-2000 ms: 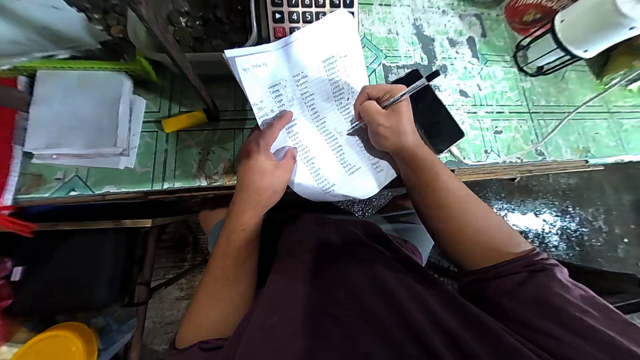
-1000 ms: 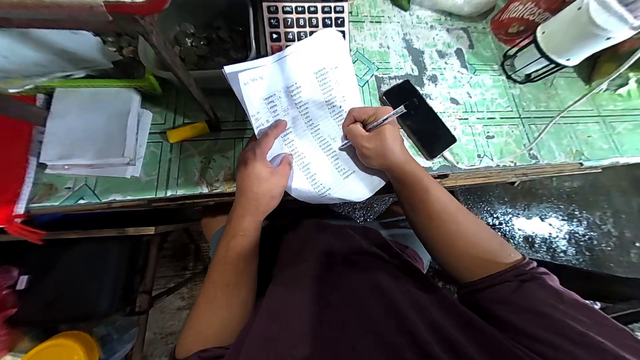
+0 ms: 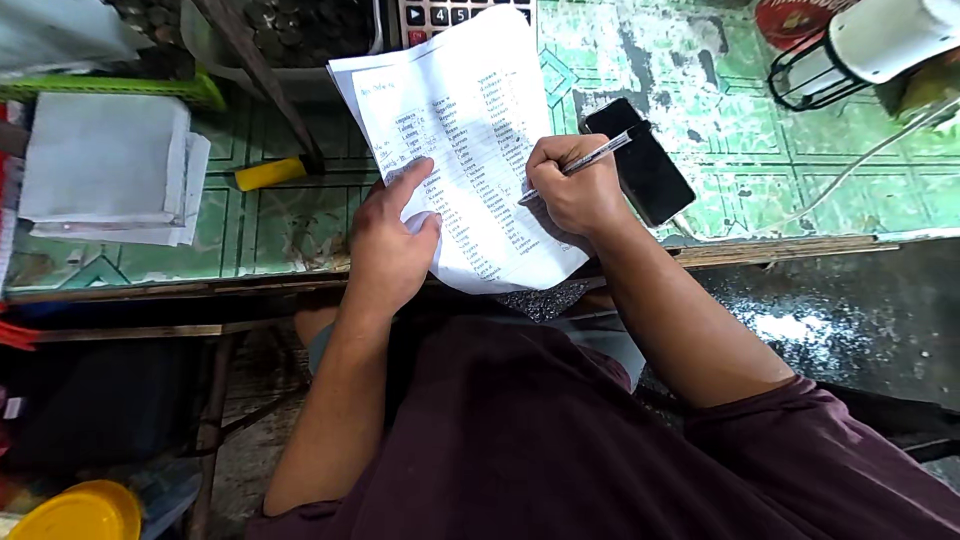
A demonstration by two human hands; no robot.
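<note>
Sheets of white paper [image 3: 480,150] bearing printed and handwritten lists lie at the edge of a green-patterned tabletop [image 3: 247,225]. My right hand [image 3: 577,184] grips a ballpoint pen [image 3: 600,152], its tip at the lower right part of the top sheet. Resting on the left side of the sheets, my left hand [image 3: 397,232] has its thumb and index finger apart; its other fingers are partly hidden. A black smartphone [image 3: 652,172] lies just right of my right hand. Beyond the sheets, a calculator [image 3: 442,16] is partly covered by them.
Left are a stack of blank paper [image 3: 105,161], a yellow-handled tool [image 3: 270,174] and a plastic container of coins [image 3: 300,75]. A white lamp-like device [image 3: 877,45] and a white cable [image 3: 847,176] are at the right. A yellow plastic object [image 3: 82,514] is at the lower left.
The right hand with the pen has shifted slightly over the sheet. The phone, largely behind that hand two seconds ago, shows more fully. The left hand stays on the paper.
</note>
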